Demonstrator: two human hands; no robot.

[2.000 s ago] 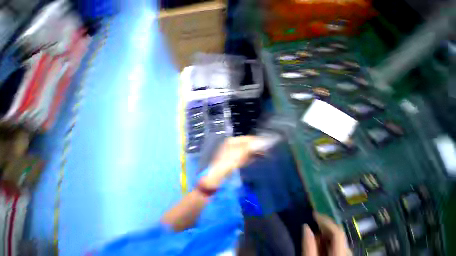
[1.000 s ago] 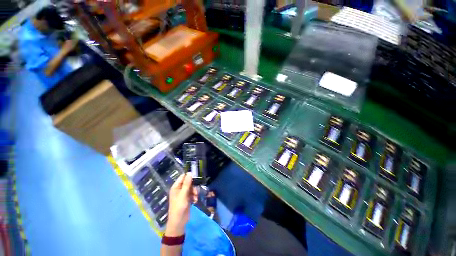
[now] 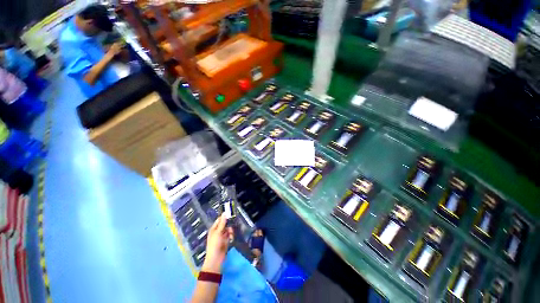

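Note:
My left hand (image 3: 218, 238), with a dark red wristband, comes up from the bottom edge. Its fingertips pinch the lower end of a dark phone part (image 3: 228, 200) with a white label, held upright over the floor trays. A filled blister tray (image 3: 190, 228) of dark parts lies below it, partly hidden by the hand and part. On the bench, blister trays (image 3: 379, 184) hold phone parts with white labels and yellow outlines. One pocket area shows no part. A blank white card (image 3: 294, 152) lies on the left bench tray. My right hand is not in view.
An orange press fixture (image 3: 237, 71) stands at the bench's back left. A cardboard box (image 3: 139, 131) and foam box (image 3: 172, 188) stand on the floor. A blue stool (image 3: 290, 275) is low, beside a foot (image 3: 257, 244). A seated person (image 3: 89, 50) is at the far left.
The view has swung, showing more bench and press. My left hand, blurred two seconds ago, now clearly holds the part, slightly lower in frame than a second ago. My right hand has left view.

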